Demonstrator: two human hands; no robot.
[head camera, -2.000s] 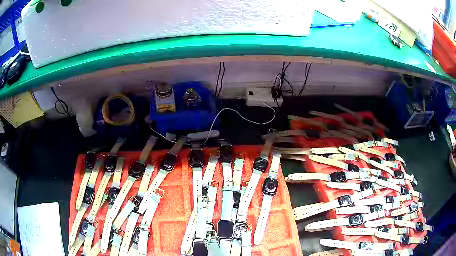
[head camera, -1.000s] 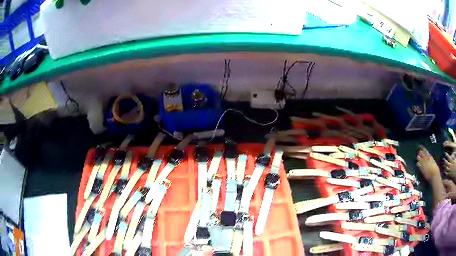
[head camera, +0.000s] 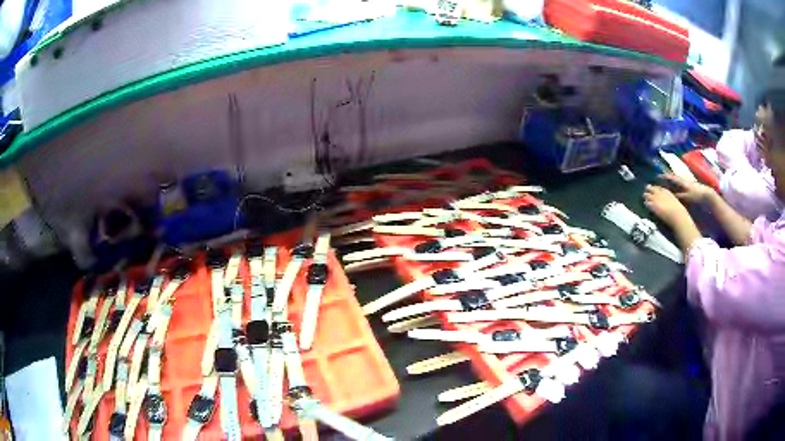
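A red-orange tray (head camera: 353, 366) lies in front of me at the left. Many wristwatches (head camera: 317, 274) with pale straps lie across it in slanted rows, some overlapping, and several compartments show bare. A second red-orange tray (head camera: 516, 406) lies to its right, densely covered with pale-strapped watches (head camera: 473, 300). Their straps stick out past its left edge over the dark bench. One watch at the bottom reaches beyond the left tray's front edge. Neither my left hand nor my right hand is in view.
A green-topped shelf (head camera: 258, 50) spans the back. Blue bins (head camera: 200, 214) and a white adapter (head camera: 303, 179) with cord sit beneath it. White paper (head camera: 34, 400) lies left. At right, a coworker in pink (head camera: 744, 276) has both hands at the bench beside a loose watch (head camera: 641, 231).
My view has swung right, so the trays appear further left and tilted. The coworker at the right now shows much more. A loose watch near that person has come into view.
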